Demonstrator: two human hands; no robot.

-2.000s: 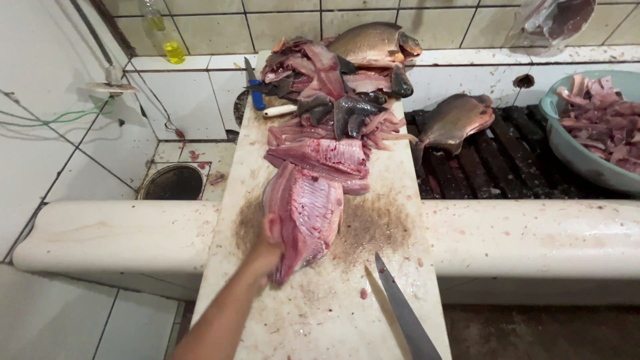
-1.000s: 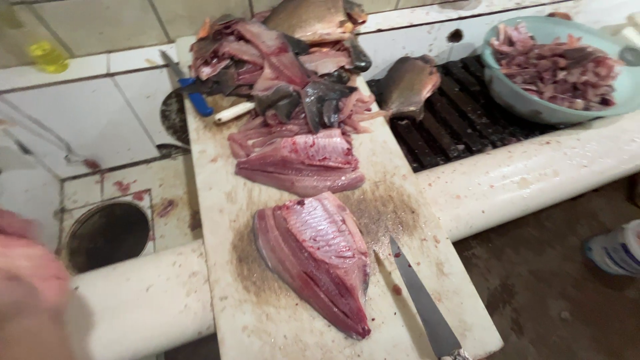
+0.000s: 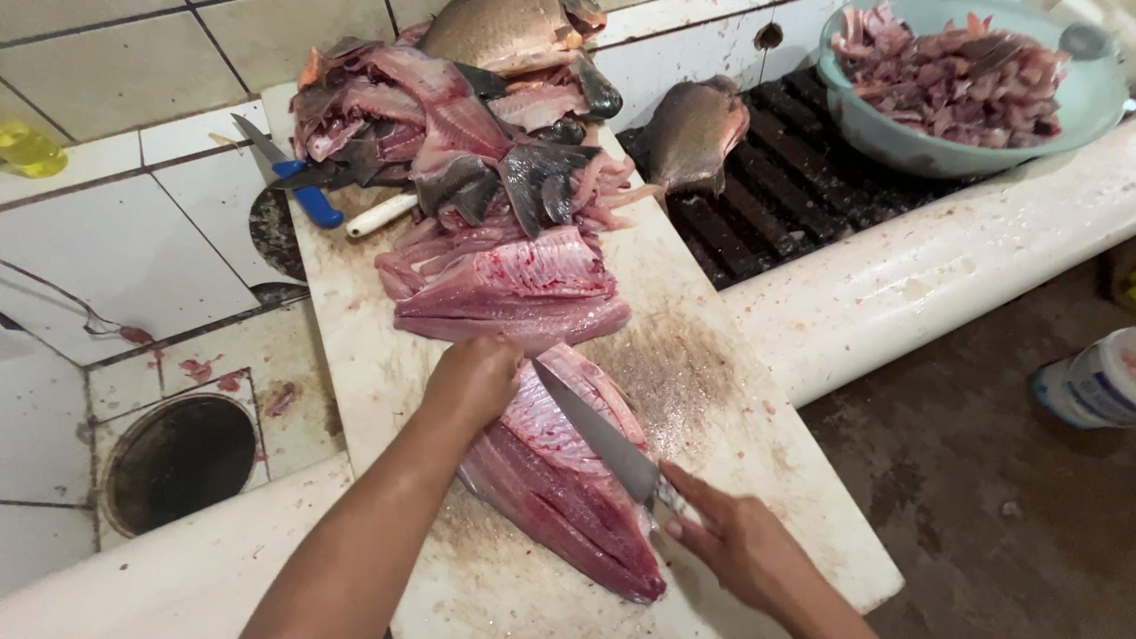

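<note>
A fish fillet point(image 3: 559, 488) lies on the white cutting board point(image 3: 799, 497), its pale ribbed side uppermost. My right hand point(image 3: 728, 532) grips the handle of a kitchen knife point(image 3: 595, 435), whose blade lies across the ribbed part of the fillet. My left hand point(image 3: 475, 382) is closed at the far end of this fillet, near the knife's tip; whether its fingers pinch the flesh is hidden. Just beyond it lies another fillet point(image 3: 524, 293). Fish frames and tails point(image 3: 461, 133) are heaped at the board's far end, beside a blue-handled knife point(image 3: 311, 195) and a white handle point(image 3: 382, 215).
A whole-looking fish point(image 3: 697, 133) rests on the dark slatted grate point(image 3: 754, 204) at the right. Behind it stands a pale green basin point(image 3: 941, 160) of cut fish pieces. A round drain hole point(image 3: 182, 461) is at the left, and a white bucket point(image 3: 1096, 382) stands on the floor.
My right hand has come into view and now holds the knife that lay on the board. My left hand has moved from the left edge back to the fillet.
</note>
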